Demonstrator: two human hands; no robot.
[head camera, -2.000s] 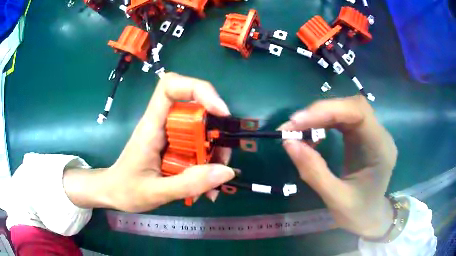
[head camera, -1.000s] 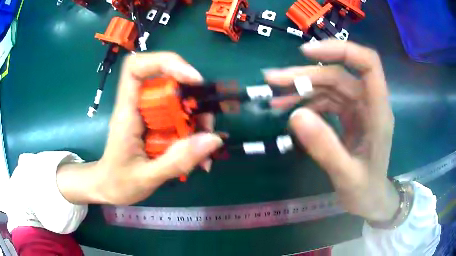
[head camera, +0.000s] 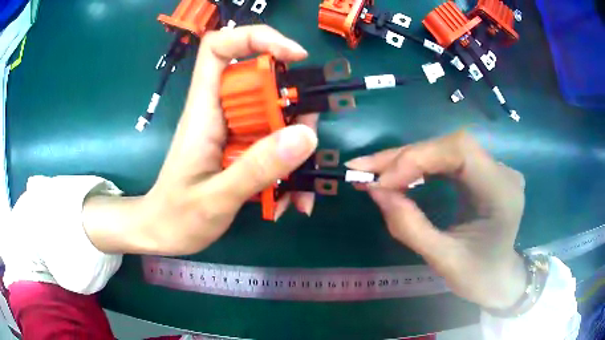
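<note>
My left hand (head camera: 199, 159) holds two orange high-voltage connectors, one above the other, with their metal tabs pointing right. The upper connector (head camera: 249, 96) shows its ribbed block and flange. Its black lead with a white label (head camera: 379, 82) runs free to the right and ends in a white plug (head camera: 432, 72). The lower connector (head camera: 268, 202) is partly hidden behind my left thumb. My right hand (head camera: 451, 206) pinches the lower connector's lead just past its white label (head camera: 359, 176). The plug end of that lead is mostly hidden by my right fingers.
A steel ruler (head camera: 292, 282) lies along the near edge of the green mat (head camera: 73, 153). Several loose orange connectors with leads lie at the far side, one at far left (head camera: 190, 16) and one at far centre (head camera: 341, 20). A blue bin (head camera: 580, 53) stands at far right.
The two connectors have tilted and sit further right in my left hand. My right hand has let go of the upper lead and taken hold of the lower one.
</note>
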